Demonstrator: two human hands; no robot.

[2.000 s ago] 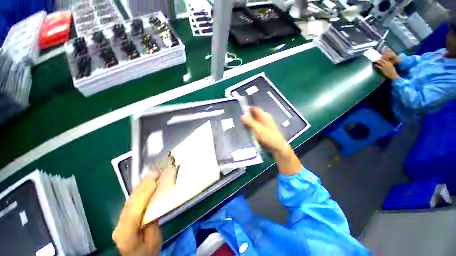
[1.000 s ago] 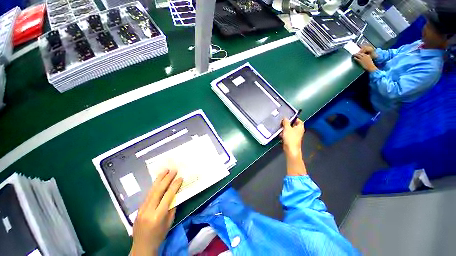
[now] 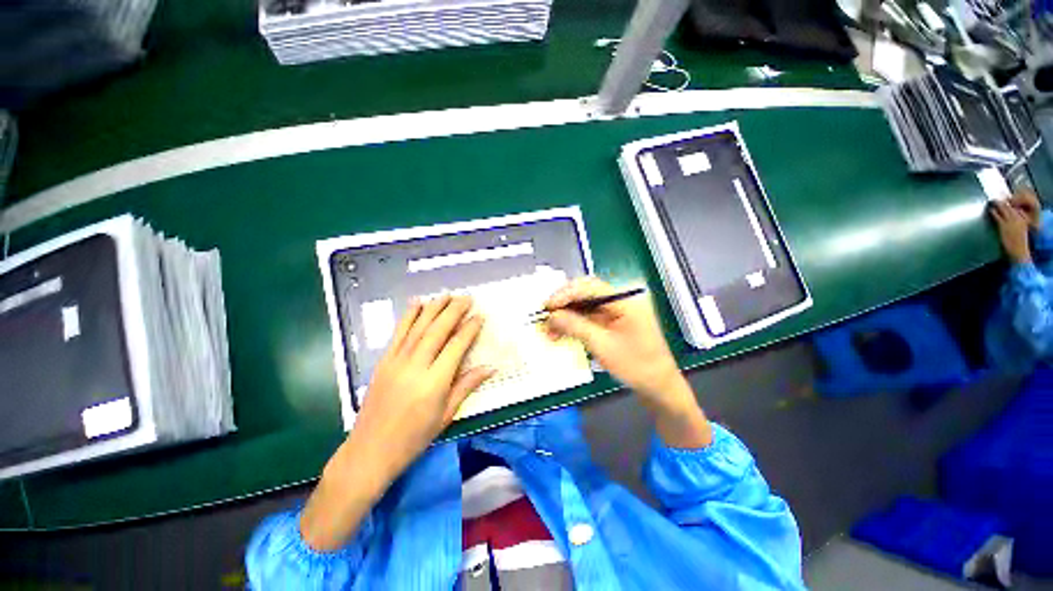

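A dark tablet back cover [image 3: 387,260] with a white border lies in front of me on the bench. A cream adhesive sheet [image 3: 508,367] lies over much of it. My left hand [image 3: 422,375] rests flat on the sheet's left part, fingers slightly spread, gripping nothing. My right hand [image 3: 624,338] holds dark tweezers [image 3: 606,299] like a pen, their tip over the sheet near its middle. Any small piece at the tip is too small to tell.
A slanted low stack of covers [image 3: 716,219] is to the right. A tall stack of covers [image 3: 179,335] is at left. Stacked white trays [image 3: 404,32] and a metal post [image 3: 639,58] stand behind. Another person's hands [image 3: 1016,219] and more covers [image 3: 947,121] are at far right.
The handheld cover went down onto the bench. My right hand has moved from the right stack to the sheet with the tweezers. My left hand stays on the sheet. The view has turned.
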